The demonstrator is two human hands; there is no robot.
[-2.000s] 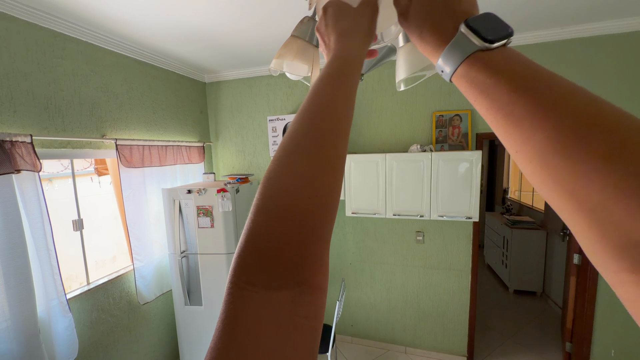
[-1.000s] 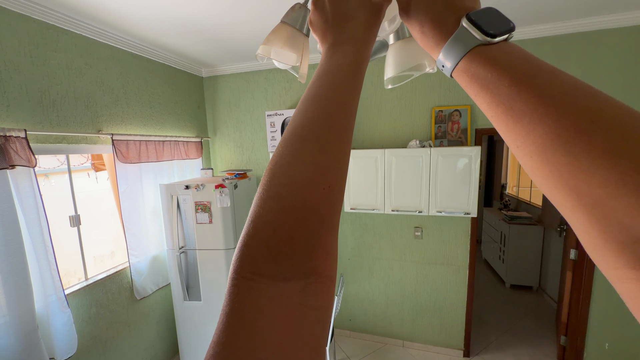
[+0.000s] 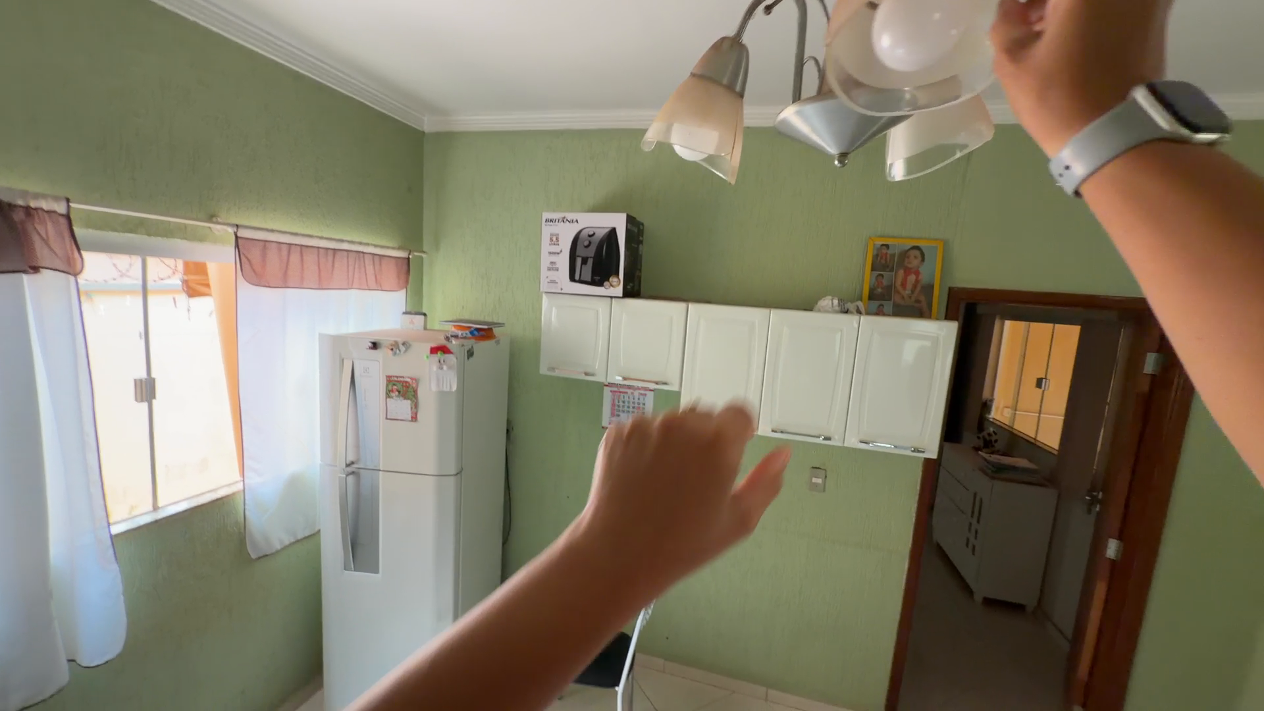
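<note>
A metal ceiling light fixture (image 3: 837,120) with several frosted glass shades hangs at the top. One shade (image 3: 913,74), with a white round bulb (image 3: 920,32) inside, is closest to me. Beside its right edge is my right hand (image 3: 1076,64), with a smartwatch on the wrist; its fingers are partly cut off by the frame, and whether they grip the shade cannot be told. My left hand (image 3: 676,484) is lower, in mid-air in front of the wall cabinets, blurred, holding nothing, thumb apart from the bent fingers. Another shade (image 3: 699,111) with a bulb hangs to the left.
White wall cabinets (image 3: 810,370) carry an air fryer box (image 3: 591,254) and a yellow picture frame (image 3: 904,276). A white refrigerator (image 3: 410,513) stands left, near a curtained window (image 3: 178,375). Part of a chair (image 3: 604,664) shows low down. A doorway (image 3: 923,553) opens on the right.
My left hand has come down from the light fixture, where both hands were raised. My right hand remains up beside it. The view has shifted, showing more of the fixture and the cabinets.
</note>
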